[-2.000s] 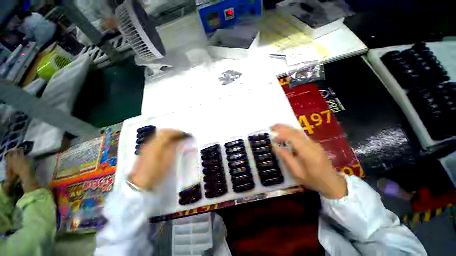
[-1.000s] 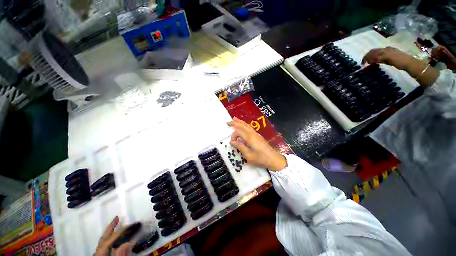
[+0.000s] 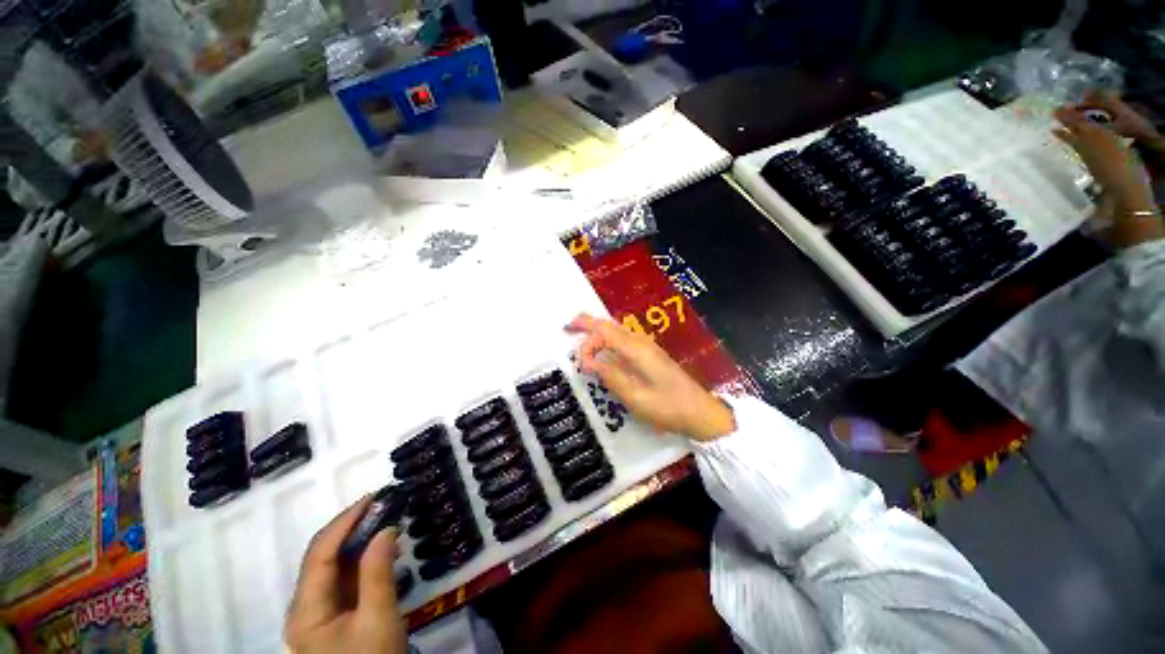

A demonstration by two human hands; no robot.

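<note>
My left hand (image 3: 348, 581) holds one black plastic housing (image 3: 373, 517) between thumb and fingers, above the lower part of the white blister tray (image 3: 335, 373). Three rows of black housings (image 3: 502, 466) stand to its right in the tray, and two shorter groups (image 3: 216, 457) lie at the left. My right hand (image 3: 649, 381) is over the tray's right end, beside loose small dark parts (image 3: 611, 410). Its thumb and fingertips are close together; whether they pinch a part cannot be told.
A greyish heap of small parts (image 3: 446, 247) lies beyond the tray. A fan (image 3: 179, 153) and a blue control box (image 3: 419, 96) stand at the upper left. At right is a full tray (image 3: 837, 284) of housings, with another person's hand (image 3: 1109, 160) at its far end.
My left hand has come up and to the right with the housing, more fully into view. My right hand stays by the loose parts. The other person's hand has moved right, off the housings.
</note>
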